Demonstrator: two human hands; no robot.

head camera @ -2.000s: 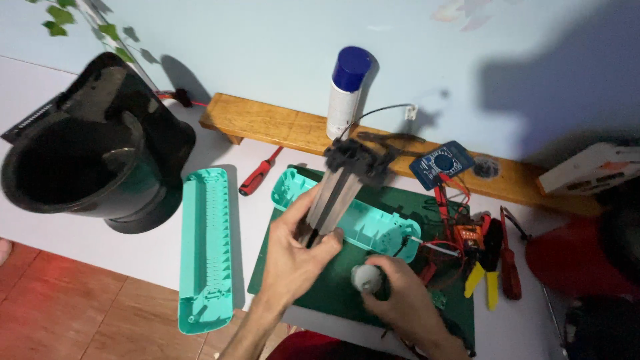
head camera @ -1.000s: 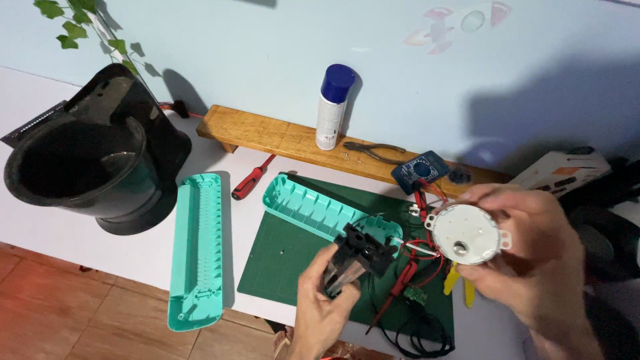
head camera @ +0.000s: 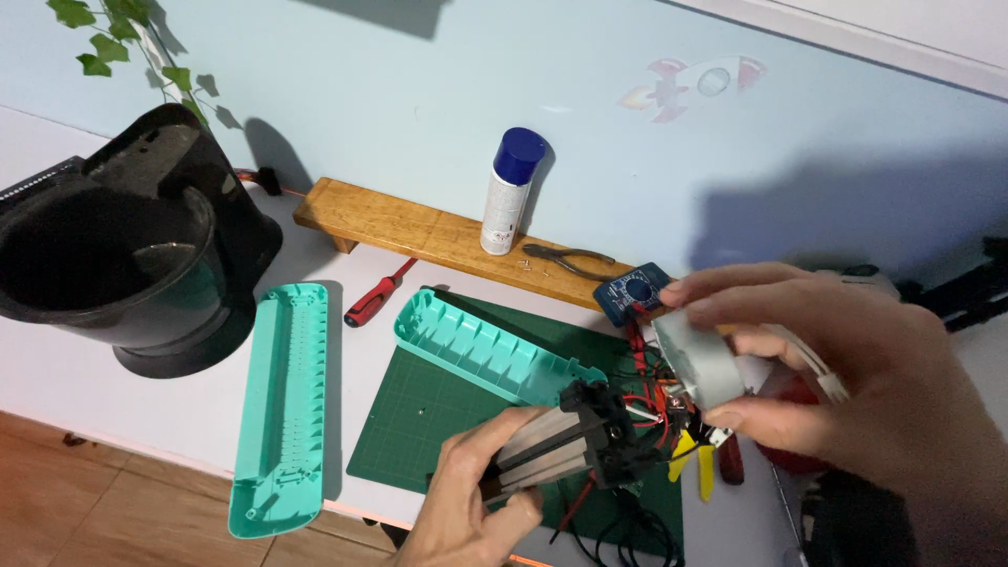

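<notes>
My left hand grips a long grey part with black plastic ends, tilted up to the right above a green cutting mat. My right hand holds a round silver motor on its side, with fingers above and thumb below; a white cable with a connector hangs by the fingers. The two are close, a gap between them. Behind my left hand, one turquoise plastic housing half lies on the mat; another turquoise half lies further left on the white table.
A wooden shelf along the wall bears a spray can and pliers. A blue multimeter leans near its right end. A red screwdriver, a black bucket-shaped container, yellow-handled tool and tangled wires lie around.
The motor has turned from its round face toward the camera to its side. The grey part in my left hand has swung to point right, its black end nearer the motor.
</notes>
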